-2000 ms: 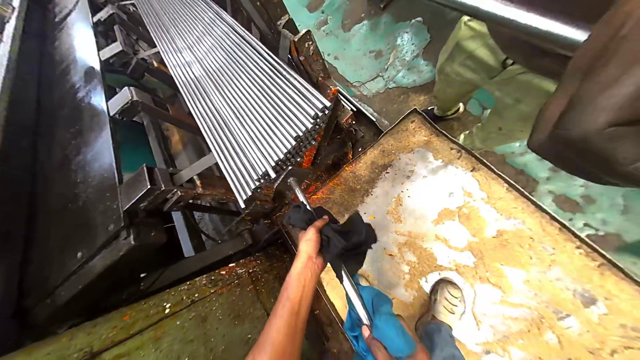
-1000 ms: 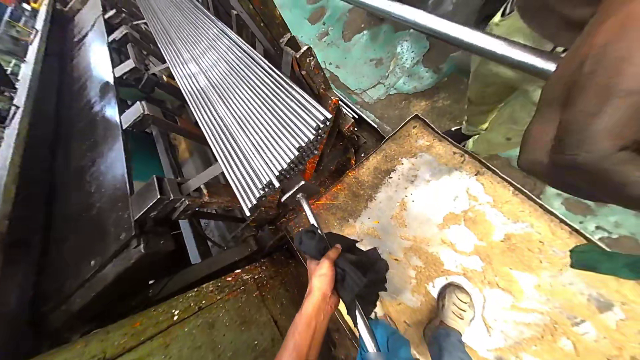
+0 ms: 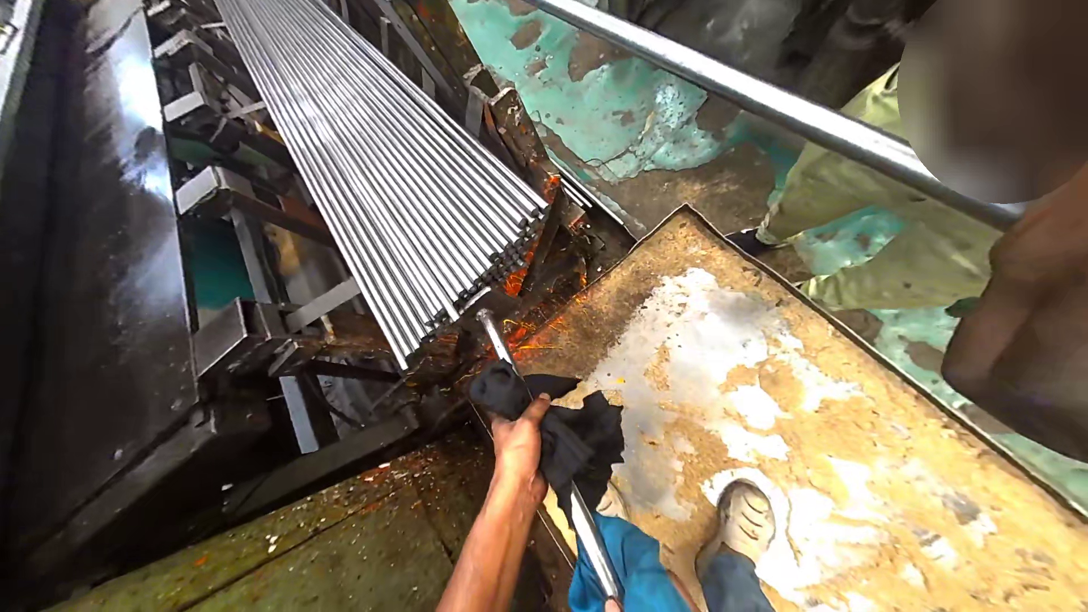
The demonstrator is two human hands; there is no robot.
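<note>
My left hand [image 3: 520,433] is closed around a black cloth [image 3: 565,438] wrapped on a slim shiny metal rod [image 3: 588,535]. The rod's far end lies just below the near ends of a bundle of long metal rods or tubes [image 3: 382,161]. Of my right hand [image 3: 614,604], only a fingertip shows by the rod at the bottom edge; the rest is out of view, so its grip cannot be told. Blue cloth [image 3: 633,565] lies beneath and beside the lower part of the rod.
A dark steel rack [image 3: 225,336] supports the bundle, with a greenish metal surface [image 3: 340,544] below. Orange sparks or streaks [image 3: 527,336] show near the rod ends. At right, another person's hand [image 3: 1011,314] is near a thicker metal bar [image 3: 748,89]. A worn platform [image 3: 816,442] lies underfoot.
The thicker bar at upper right now reaches lower and farther across the view. My right hand, seen on the rod two seconds ago, has mostly left the view. My left hand stays on the black cloth.
</note>
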